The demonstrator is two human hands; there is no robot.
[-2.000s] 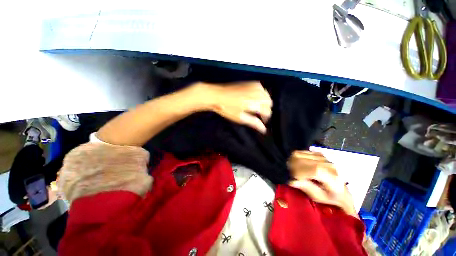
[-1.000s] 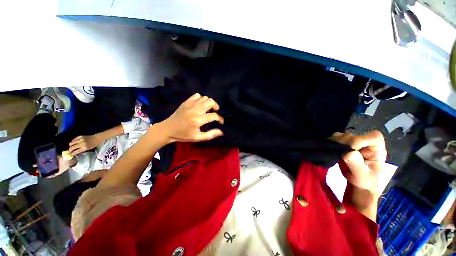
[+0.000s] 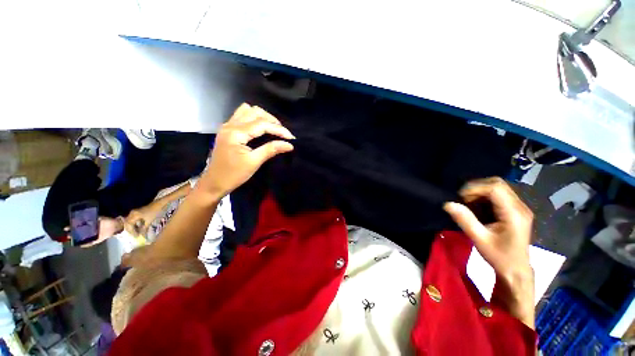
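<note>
A large black fabric garment piece (image 3: 376,160) lies across my lap, below the blue-edged table front. Its upper edge is stretched between my hands. My left hand (image 3: 248,144) pinches the edge at the left between thumb and fingers. My right hand (image 3: 496,221) pinches it at the right, thumb and index finger together. The far part of the cloth hangs in the dark under the table, where its outline is hard to tell.
The white table (image 3: 390,49) runs across the top. A shiny silver metal tool (image 3: 576,73) lies at upper right. Blue crates (image 3: 574,323) and a white sheet (image 3: 546,271) are at lower right. At left, another person's hand holds a phone (image 3: 84,222).
Over two seconds, my hands moved apart, stretching the edge between them. Since one second ago, my left hand has risen leftward with its part of the cloth. The view has shifted; the gold scissors are out of view.
</note>
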